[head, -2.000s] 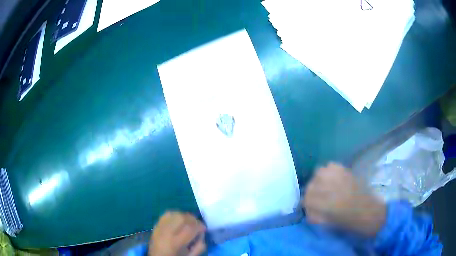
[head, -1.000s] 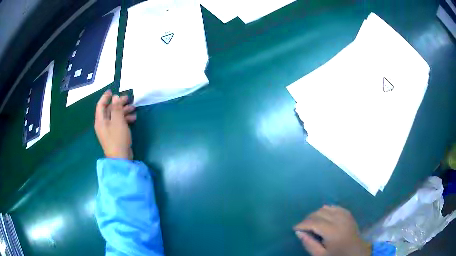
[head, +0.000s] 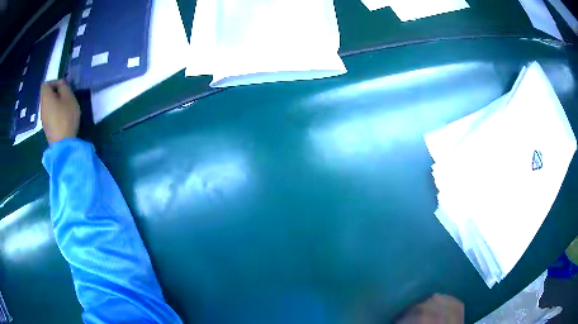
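My left hand (head: 60, 112) is at the far left, its fingers curled at the near left corner of a dark blue-grey panel (head: 114, 41) with small white squares. The fingertips are partly hidden. A white sheet or bag (head: 166, 60) shows under and beside this panel. A second, narrower dark panel (head: 33, 85) lies on white just left of the hand. My right hand (head: 434, 310) is blurred and cut off by the bottom edge, so its fingers cannot be made out.
A white bag (head: 272, 44) lies flat beyond the table seam, beside the panels. A fanned pile of white bags (head: 507, 183) lies at the right. More white pieces (head: 431, 7) are at the far edge. A crumpled clear plastic bag (head: 523, 307) is at the lower right, and a striped stack at the lower left edge.
The view has shifted. My left hand has moved from beside the white bag leftward to the dark panel's corner. My right hand now sits lower, mostly out of the picture.
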